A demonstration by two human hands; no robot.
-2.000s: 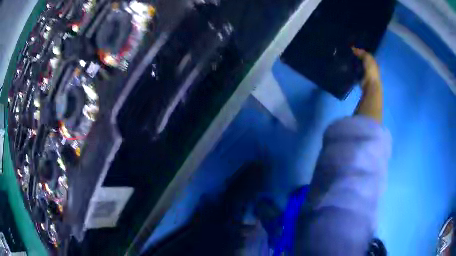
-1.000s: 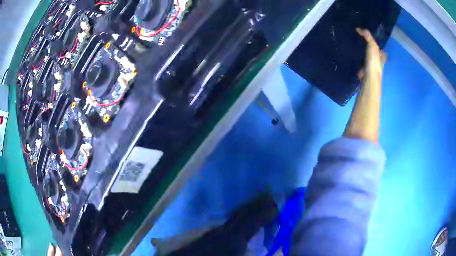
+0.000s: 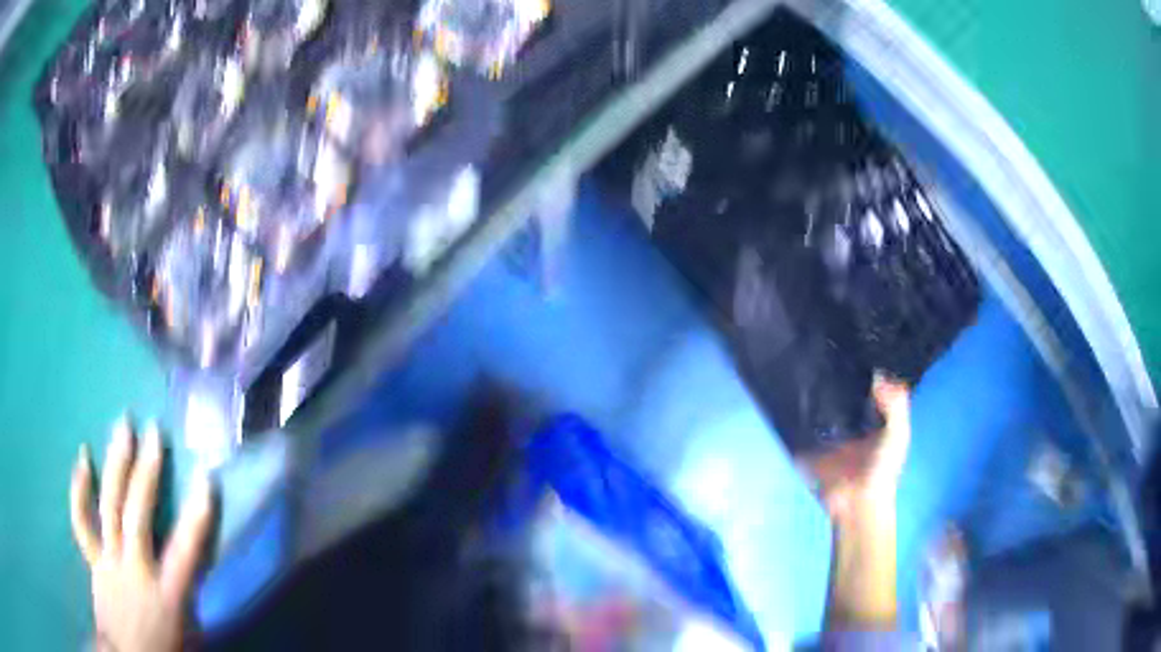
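A large black tray [image 3: 764,255] with rows of pockets hangs tilted below the bench edge, over the blue floor. My right hand [image 3: 866,446] holds its lower end, thumb on the near face and the fingers mostly hidden. My left hand [image 3: 138,548] is at the lower left, fingers spread, over the green mat, and holds nothing. Another black tray [image 3: 478,121] filled with ring-shaped modules [image 3: 274,178] with circuit boards lies on the bench at the upper left. The picture is blurred.
The pale bench edge [image 3: 560,166] runs diagonally beside the held tray. Green mat [image 3: 1031,77] shows at the upper right behind a pale curved rim. A bright blue strap-like thing [image 3: 637,510] and dark clothing are at the bottom middle. The floor [image 3: 611,331] is blue.
The right hand has come lower and nearer, and the black tray now shows its pocketed face. The left hand has come into view. The view has shifted, showing the module tray further off.
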